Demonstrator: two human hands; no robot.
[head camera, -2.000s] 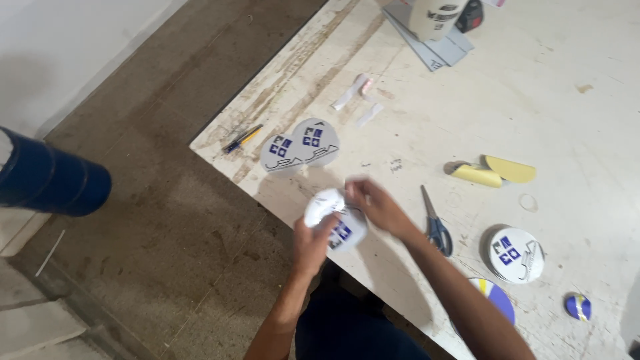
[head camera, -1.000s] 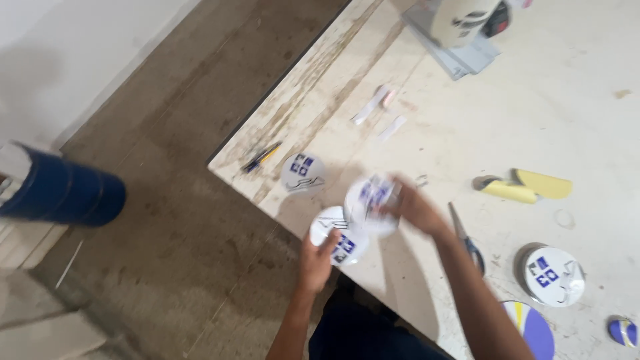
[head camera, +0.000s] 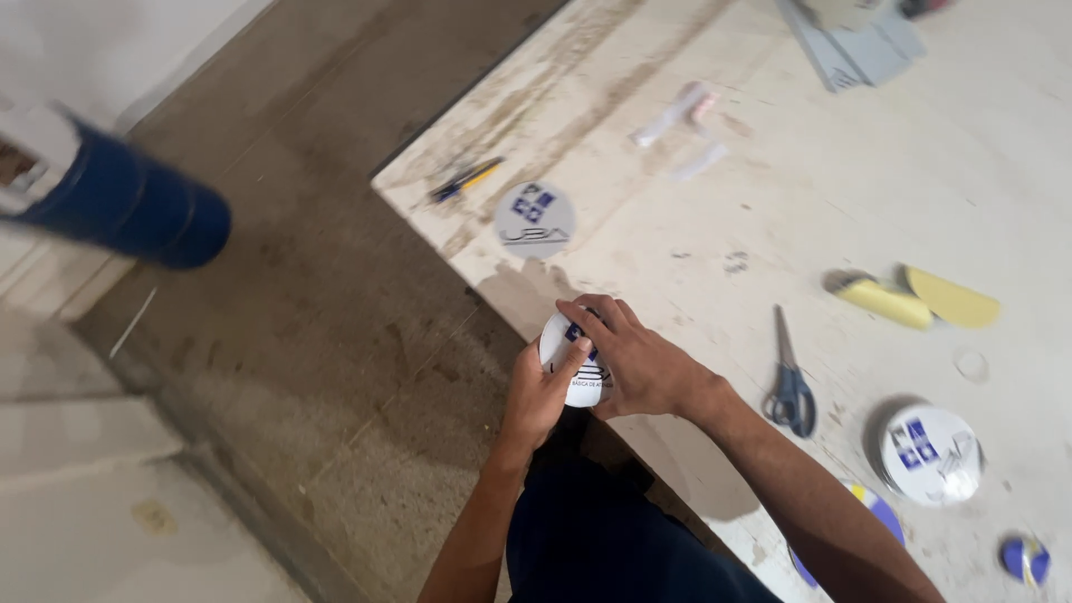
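Observation:
Both hands hold round white printed discs (head camera: 578, 392) at the near edge of the table. My left hand (head camera: 540, 394) grips them from the left, its thumb across the front face. Over the top and right side lies my right hand (head camera: 632, 356), its fingers on the rim. How many discs are between the hands cannot be told. Beyond them one more printed disc (head camera: 534, 219) lies flat near the table corner. To the right, scissors (head camera: 790, 381) lie with their blades pointing away, and a stack of similar discs (head camera: 931, 455) sits farther right.
A utility knife (head camera: 466, 178) lies at the table corner. Curled yellow paper pieces (head camera: 950, 297), backing strips (head camera: 672, 117), grey panels (head camera: 858, 50) and a purple roll (head camera: 1024, 559) are on the white table (head camera: 754, 193). A blue drum (head camera: 142, 197) stands on the floor at left.
One of two overlapping discs near the table corner was picked up by my right hand. It has come together with the disc in my left hand, and both hands now close around them.

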